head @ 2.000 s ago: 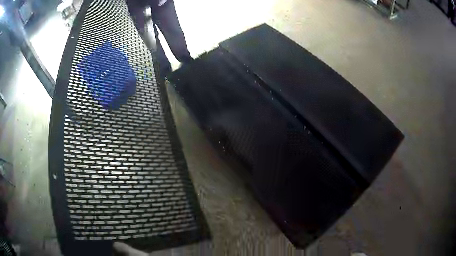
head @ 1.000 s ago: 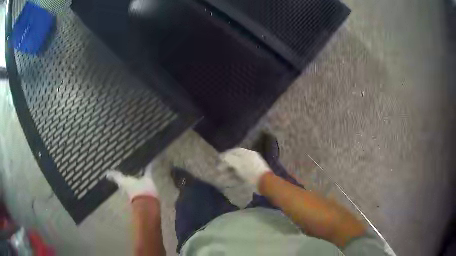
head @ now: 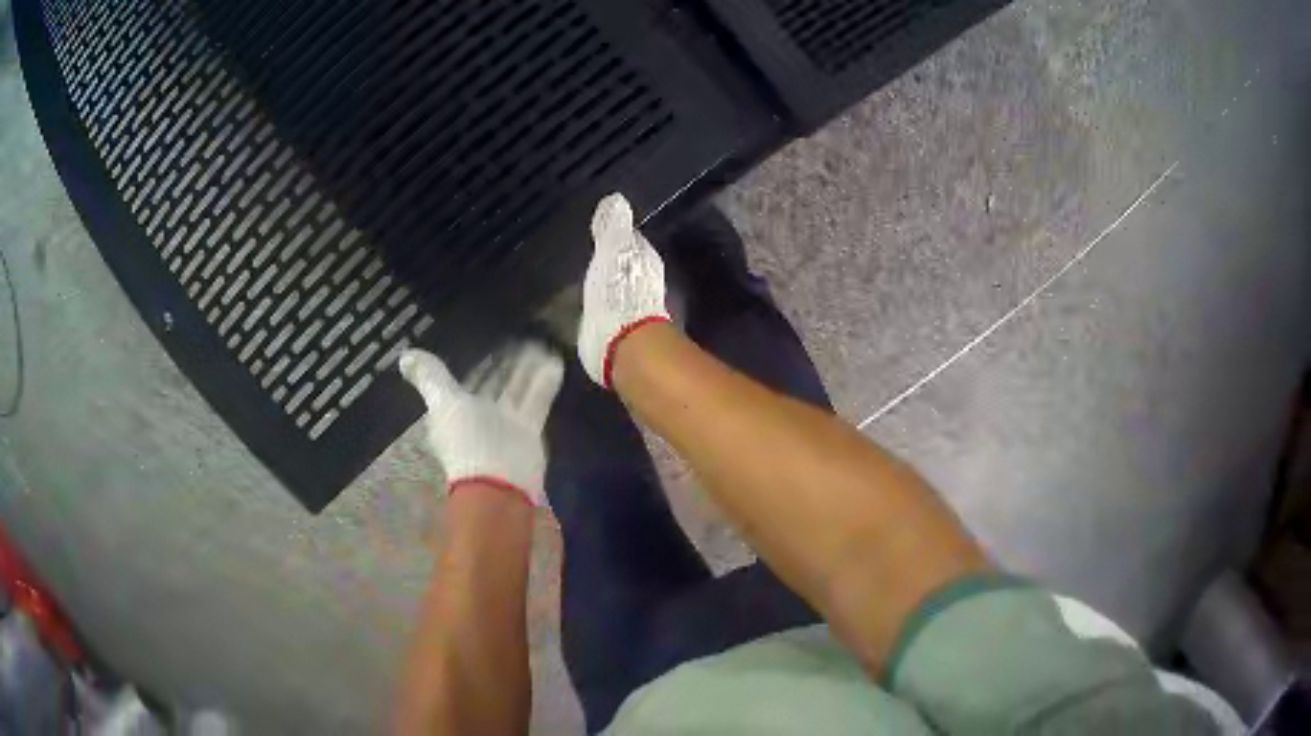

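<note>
A black perforated panel [head: 309, 465] lies tilted across the upper left, with pale floor showing through its left slots. Its right part overlaps other black panels [head: 736, 95], where the slots look dark. My left hand [head: 486, 429], in a white knitted glove with a red cuff, is at the near edge. Its thumb reaches over the border and its slightly blurred fingers are spread beside the edge. My right hand [head: 624, 295], gloved alike, is farther right on the near edge, thumb on top of the rim and fingers hidden.
Speckled grey concrete floor [head: 1006, 216] lies right of the panels, crossed by a thin pale line [head: 1006, 319]. My dark-trousered legs are below the near edge. A red object [head: 36, 597] and whitish bundles are at the lower left. A thin curved line is at the far left.
My view has moved closer over the near edge. The left panel now overlaps the dark panels more. My right hand has moved up and left onto the edge. The blue crate has left view.
</note>
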